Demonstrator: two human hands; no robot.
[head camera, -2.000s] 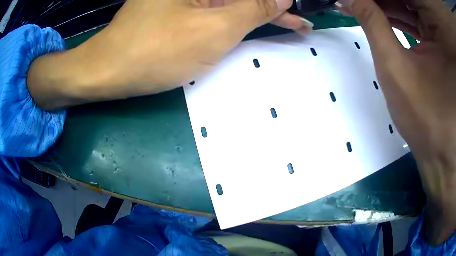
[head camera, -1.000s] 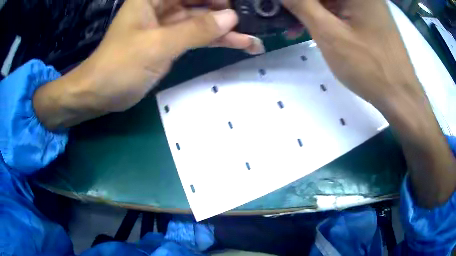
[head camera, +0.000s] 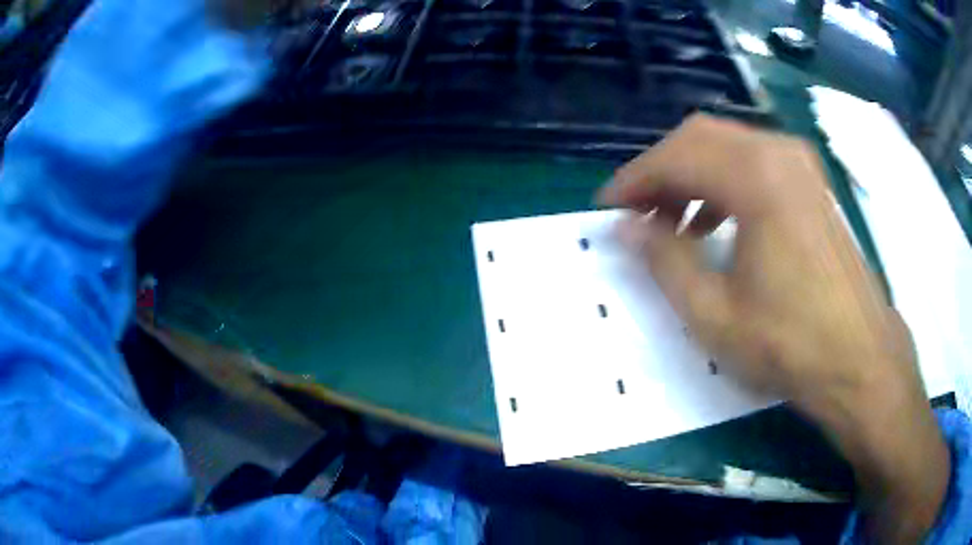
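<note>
The white sheet (head camera: 554, 351) with spaced small dark pill-shaped stickers lies on the green mat, its front corner at the table edge. My right hand (head camera: 767, 266) is over its right part, thumb and forefinger curled close together at the sheet's upper edge. These fingers are blurred, and I cannot tell whether they pinch anything; a pale glint shows between them. Only a dark, blurred bit of my left hand (head camera: 240, 11) shows at the top edge, above its blue sleeve. Whether it holds anything is hidden. No watch body can be made out.
A large shiny black compartment tray (head camera: 480, 117) stands behind the mat (head camera: 352, 277). White sheets (head camera: 895, 224) lie at the right. The table's worn front edge (head camera: 373, 413) curves below, with a whitish torn patch (head camera: 778, 484) near the right.
My left hand has moved up and left, almost out of the picture. My right hand has left the dark watch body and come down over the sheet. The watch body has gone from view.
</note>
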